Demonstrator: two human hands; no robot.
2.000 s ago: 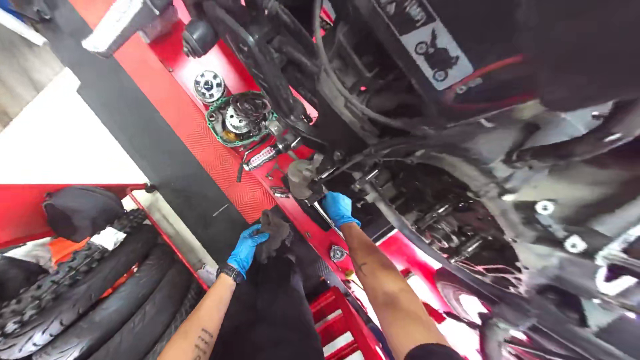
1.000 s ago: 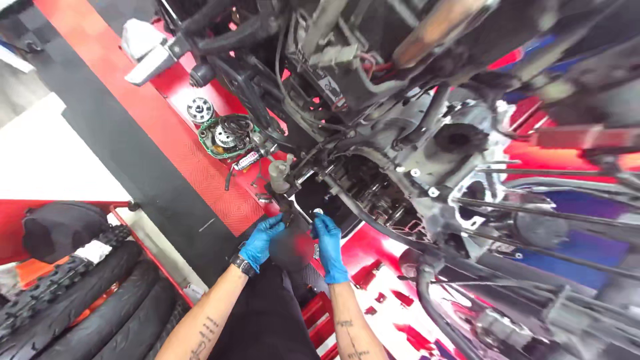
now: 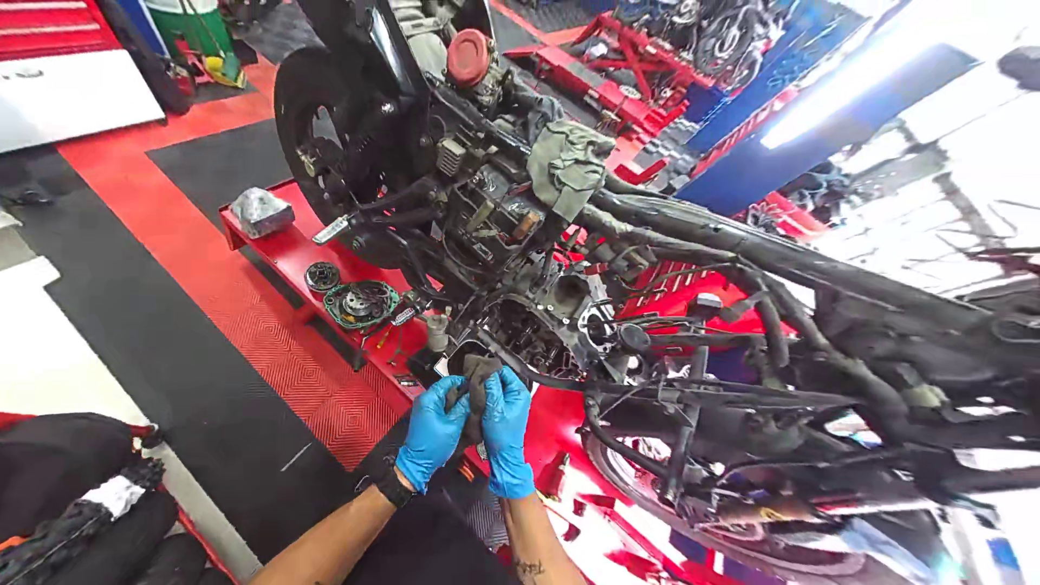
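Observation:
A dark grey cloth [image 3: 479,390] is bunched between my two blue-gloved hands, in front of the motorcycle's opened engine case [image 3: 528,337]. My left hand [image 3: 435,426] closes on its left side, and my right hand [image 3: 505,426] grips its right side. Whether anything is wrapped inside the cloth is hidden. Left of the engine, on the red lift platform [image 3: 296,268], lie a round clutch part [image 3: 322,276] and an engine cover with a green gasket edge [image 3: 361,305]. A small grey cylindrical part [image 3: 437,331] stands just beyond my hands.
The stripped motorcycle frame [image 3: 731,244] stretches to the right, with a greenish cloth [image 3: 569,166] draped over it. The front wheel [image 3: 313,130] stands at upper left. A wrapped block [image 3: 262,213] sits on the platform's far end. Tyres [image 3: 73,520] lie at lower left.
The view has swung up widely. My right hand was out by the engine two seconds ago, while my left held a dark cloth; now both hands are together on the cloth.

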